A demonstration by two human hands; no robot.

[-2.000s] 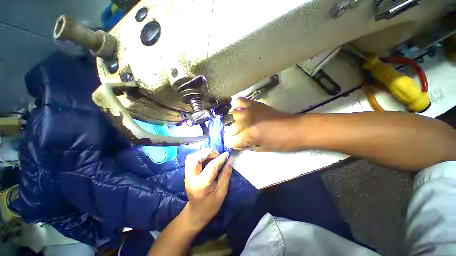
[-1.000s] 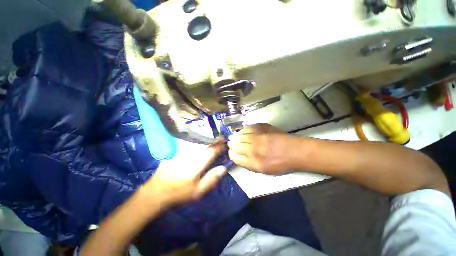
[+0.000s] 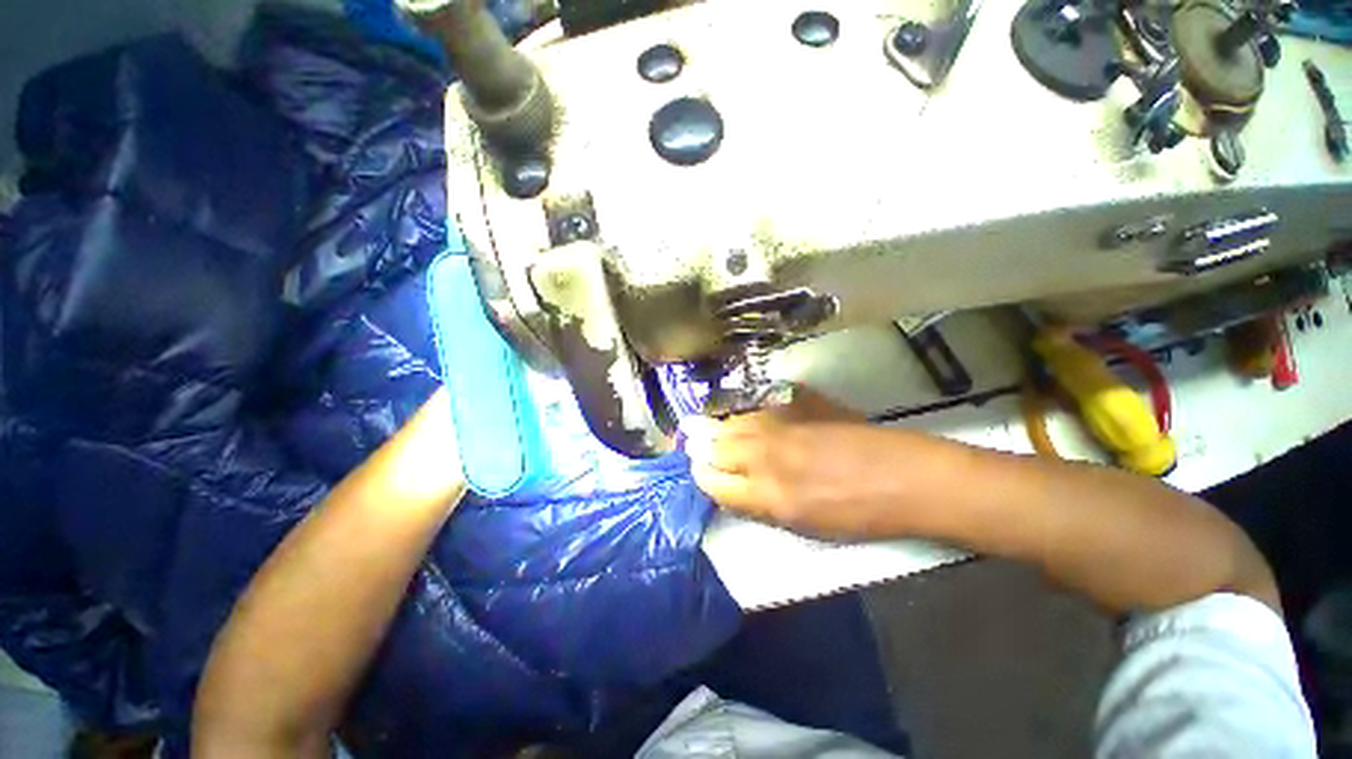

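The shiny navy quilted jacket lies over the machine table on the left and hangs at the front. Its edge runs to the brightly lit needle area under the cream sewing machine head. My right hand is beside the presser area, with its fingertips pinching the jacket edge near the needle. The needle itself is hidden. My left hand is mostly hidden behind the light-blue cover; only its wrist end shows over the jacket, washed out by glare, so its fingers cannot be seen.
A yellow-handled tool with a red-orange loop lies under the machine arm. A slotted black tool is behind my right hand. A small red handle is at the far right. The worn metal guard stands left of the needle area.
My left hand has left the seam by the needle and moved left, behind the light-blue cover. My right hand stays at the needle area. The view has shifted, showing more of the machine arm.
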